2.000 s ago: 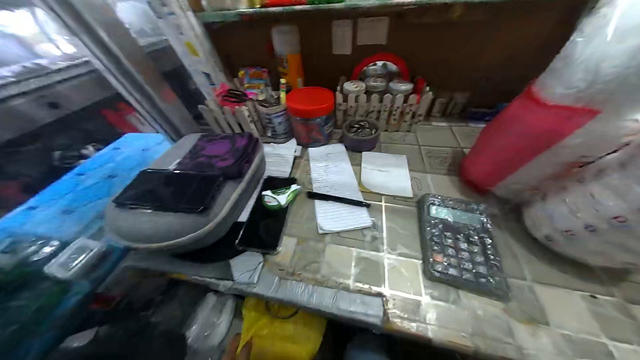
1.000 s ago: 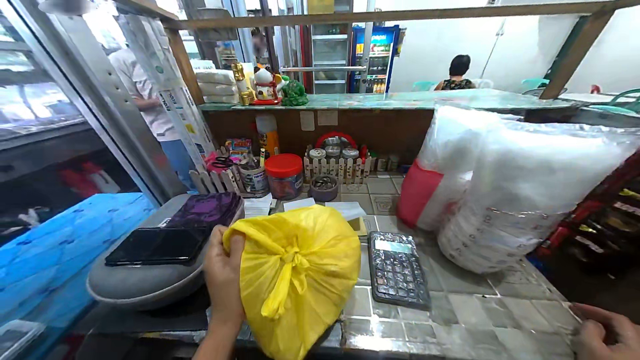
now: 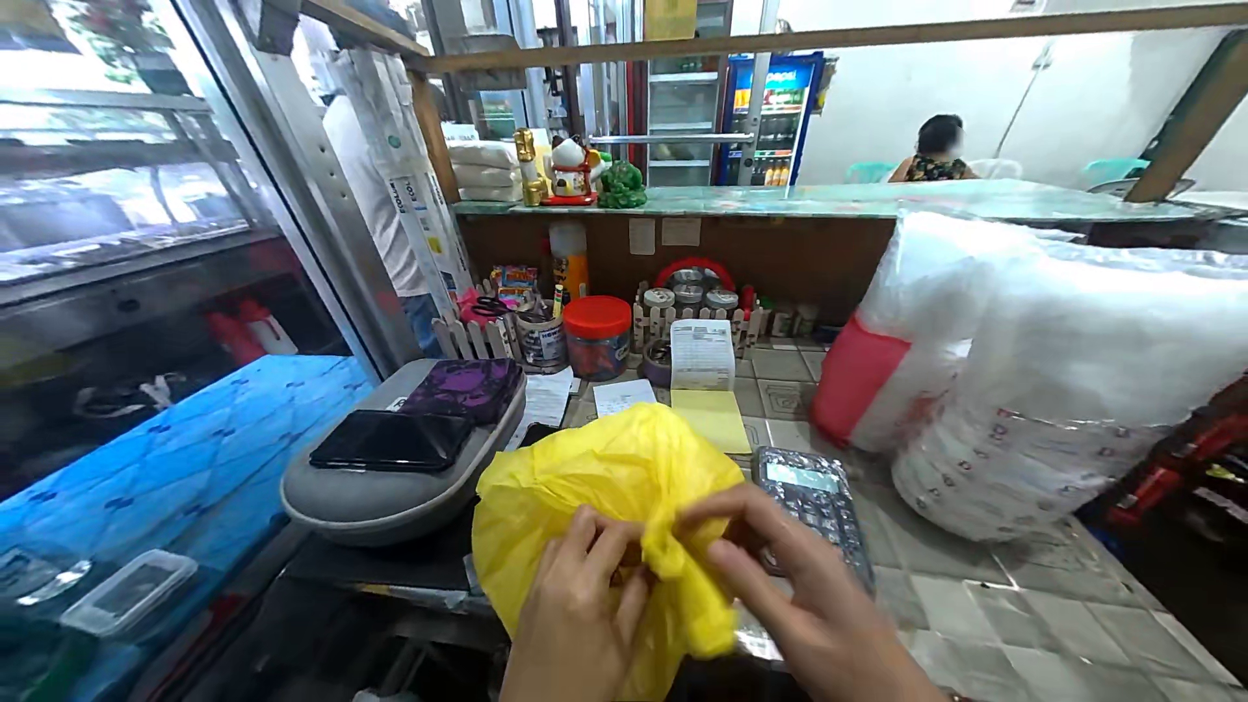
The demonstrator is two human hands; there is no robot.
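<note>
A yellow plastic bag (image 3: 575, 458) with a twisted, knotted neck hangs in front of me above the near edge of the tiled counter. My left hand (image 3: 590, 595) pinches the bag beside the knot. From the right, my right hand (image 3: 799, 575) has its thumb and fingers at the knotted plastic. What the bag holds is hidden. Behind my right hand lies a calculator (image 3: 804, 478), partly covered. To the left, a black smartphone (image 3: 390, 441) and a purple patterned pouch (image 3: 463, 390) rest on a grey zippered case (image 3: 341, 502).
Large clear plastic bags of packaged goods (image 3: 1033, 439) stand at the right. A red-lidded jar (image 3: 598, 336), a pen can (image 3: 541, 341) and a receipt pad (image 3: 710, 419) sit at the back of the tiled counter (image 3: 955, 595). A person (image 3: 934, 156) sits beyond the glass-topped ledge (image 3: 809, 200).
My right hand has come from the counter's right edge to the bag's knot. My left hand has moved from the bag's left side to beside the knot. The receipt pad now stands opened.
</note>
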